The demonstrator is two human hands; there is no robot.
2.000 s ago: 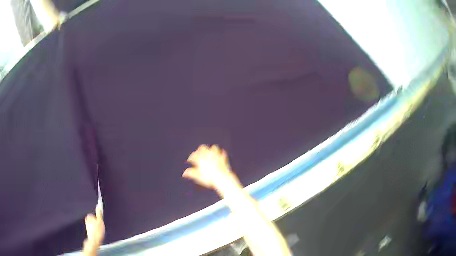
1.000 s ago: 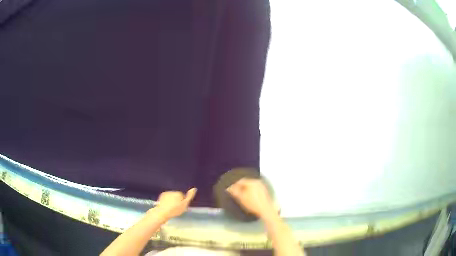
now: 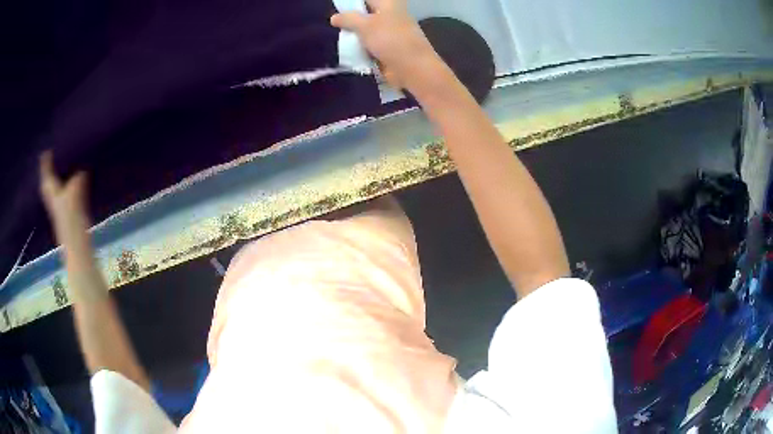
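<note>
Dark purple, near-black fabric (image 3: pixel 195 51) covers the upper left, with its pale fuzzy selvedge (image 3: pixel 297 76) showing near the table side. My left hand (image 3: pixel 64 191) is at the far left over the near edge of the fabric, fingers apart, slightly blurred. My right hand (image 3: pixel 386 38) is at the fabric's end, over a narrow white piece (image 3: pixel 352 51); whether it grips that piece is unclear. A round dark fabric weight (image 3: pixel 464 58) lies just right of my right hand, partly behind my wrist.
White underlay paper (image 3: pixel 585 30) lies right of the weight. The cream-yellow table edge strip (image 3: pixel 339 191) with dark marks runs across, close to my body. Below right, the dark floor has a red item (image 3: pixel 665 335), blue items and scattered scraps.
My right hand has come off the weight and moved left to the fabric end. My left hand has moved far left along the near edge. The view has tilted down towards my body.
</note>
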